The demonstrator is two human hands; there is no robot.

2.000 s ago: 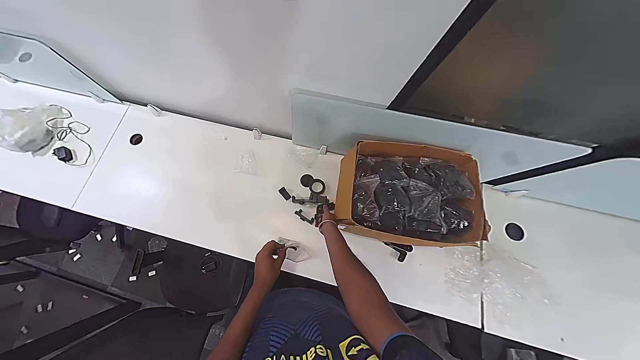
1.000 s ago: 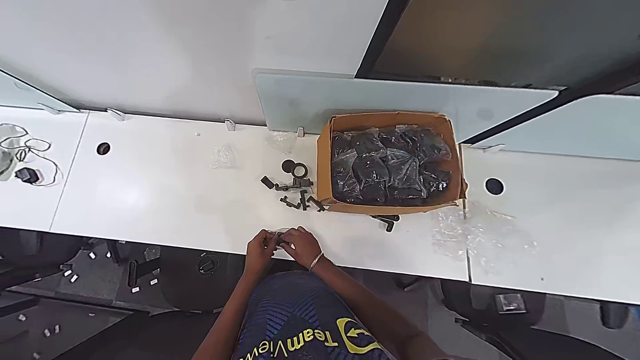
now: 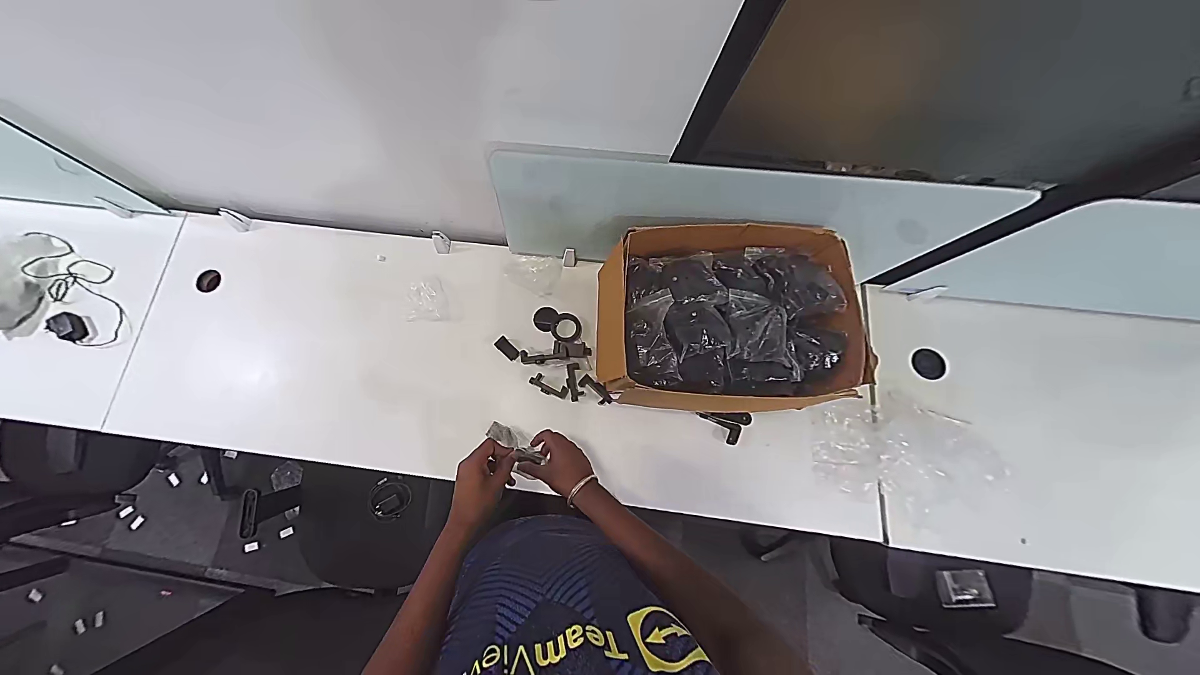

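Note:
At the table's front edge, my left hand (image 3: 485, 473) and my right hand (image 3: 560, 462) are close together, both gripping a small clear plastic bag (image 3: 503, 434). A dark item shows between the fingers; what it is cannot be told. Just beyond my hands lie several small black plastic parts (image 3: 573, 382), a black ring (image 3: 566, 327) and a black disc (image 3: 545, 319). To their right stands an open cardboard box (image 3: 612, 323) full of clear bags with dark items (image 3: 700, 330). Another black part (image 3: 731, 429) lies against the box's front side.
Empty clear bags lie on the white table (image 3: 281, 375), near the ring and right of the box (image 3: 900, 450). A cable with a black adapter (image 3: 67, 326) is at the far left. Glass partitions (image 3: 581, 192) line the back; chairs (image 3: 361, 525) stand in front.
My right hand has moved from the black parts beside the box to my left hand at the table's front edge. Both hands now hold the small bag. The view has shifted.

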